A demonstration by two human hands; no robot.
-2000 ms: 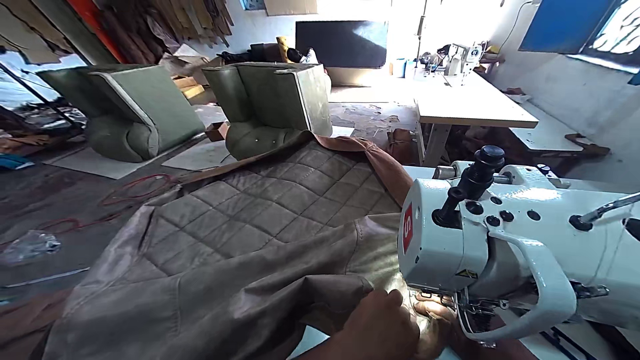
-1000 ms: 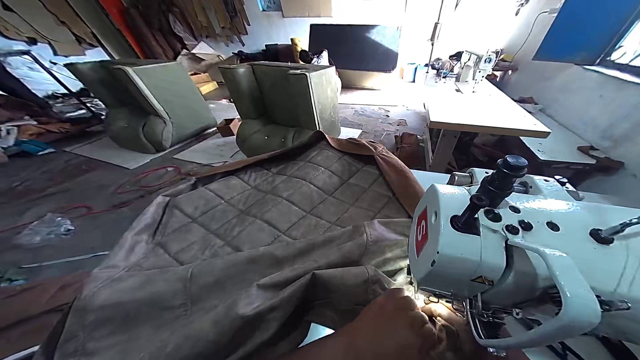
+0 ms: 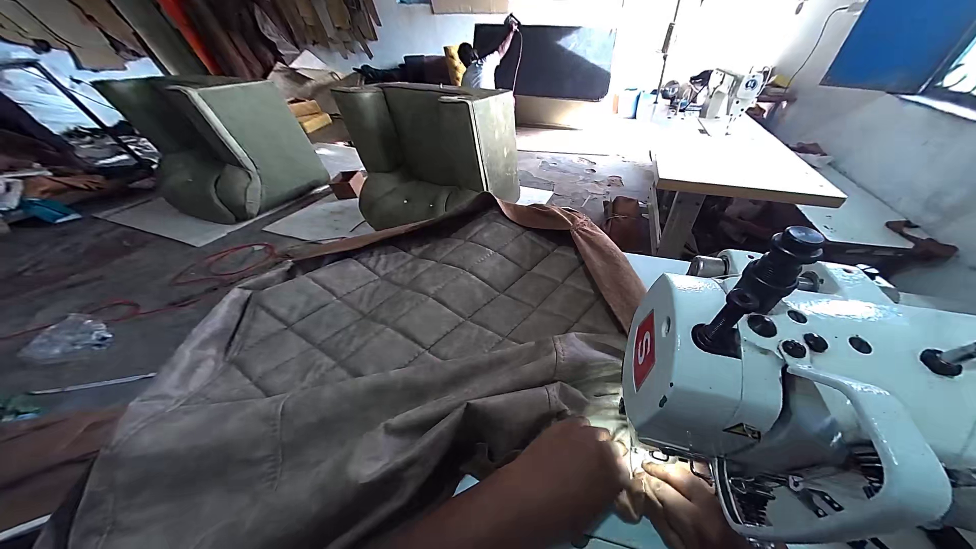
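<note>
A white industrial sewing machine (image 3: 762, 358) stands at the right, its small lamp lighting the cloth by the needle area. Spread leftward from it lies a large grey-brown cover with diamond quilting (image 3: 427, 297) and reddish-brown edges, apparently leather or a similar material. My left hand (image 3: 583, 465) grips the bunched material just left of the machine head, fingers curled. Close beside it, my right hand (image 3: 679, 496) pinches the edge of the material under the head, partly hidden by the machine's guard. The needle and presser foot cannot be made out clearly.
Two green upholstered armchairs (image 3: 435, 145) (image 3: 229, 145) stand on boards beyond the cover. A wooden-topped table (image 3: 747, 168) with another sewing machine (image 3: 728, 95) is at the back right. A person (image 3: 482, 70) is by a dark panel. Red hose (image 3: 236, 267) and a plastic bag (image 3: 69, 337) lie on the floor.
A person with a raised arm has come into sight beside the dark panel at the back. Both my hands stay at the machine head, and the cover lies much as before.
</note>
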